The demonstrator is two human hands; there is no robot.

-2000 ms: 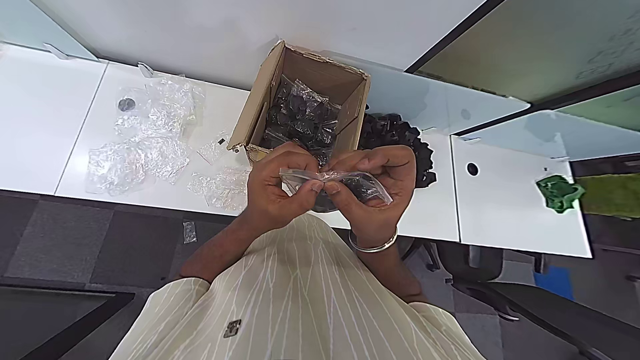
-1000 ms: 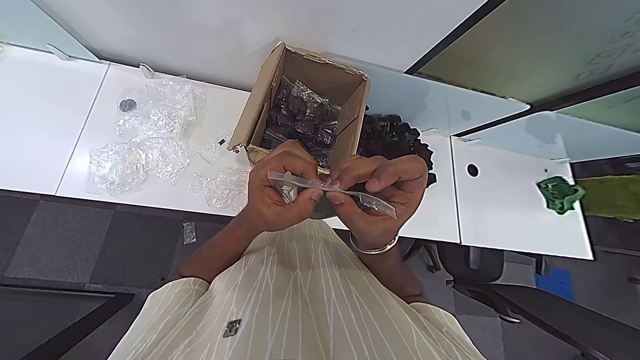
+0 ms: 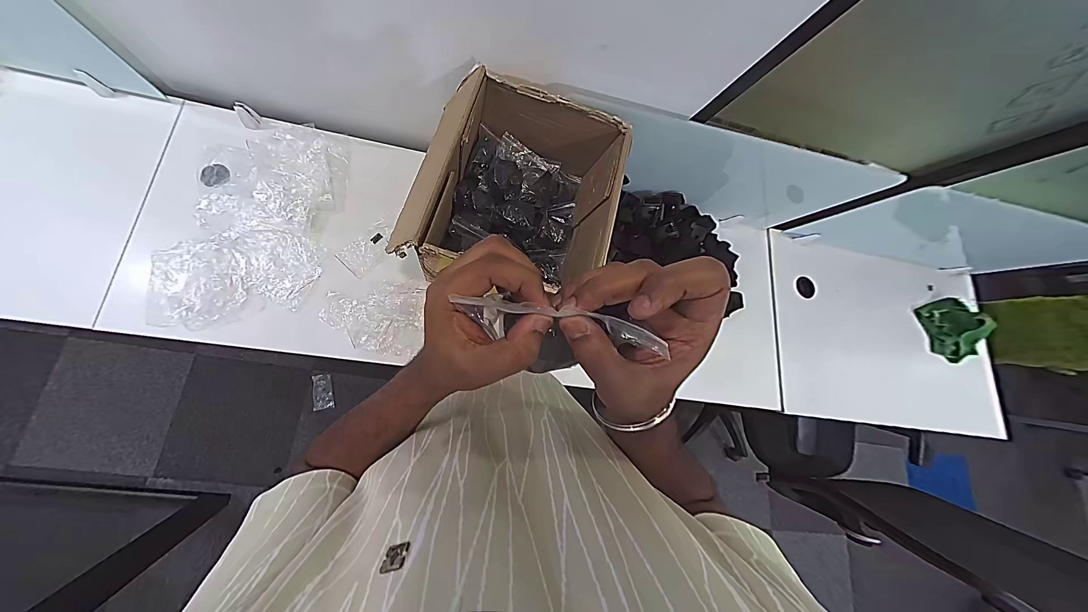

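Note:
A clear plastic zip bag (image 3: 625,330) is pinched at its top edge between the fingertips of both hands, in front of my chest. My left hand (image 3: 484,319) grips it left of its middle, and my right hand (image 3: 650,327) grips it just to the right, thumbs close together. Something dark shows below the bag's edge, partly hidden by the hands. Just beyond the hands stands an open cardboard box (image 3: 616,183) holding many small clear bags with black parts (image 3: 514,191). A heap of loose black parts (image 3: 667,229) lies right of the box.
Crumpled clear plastic bags (image 3: 246,263) lie on the white table (image 3: 59,187) to the left. A green plastic bag (image 3: 952,330) rests on the table at the far right. A small packet (image 3: 323,392) is on the carpet, and office chairs (image 3: 803,442) stand at the lower right.
Both hands stay at the bag's top edge. The bag's edge has tilted and shifted slightly between the fingers, and the right fingers have spread a little.

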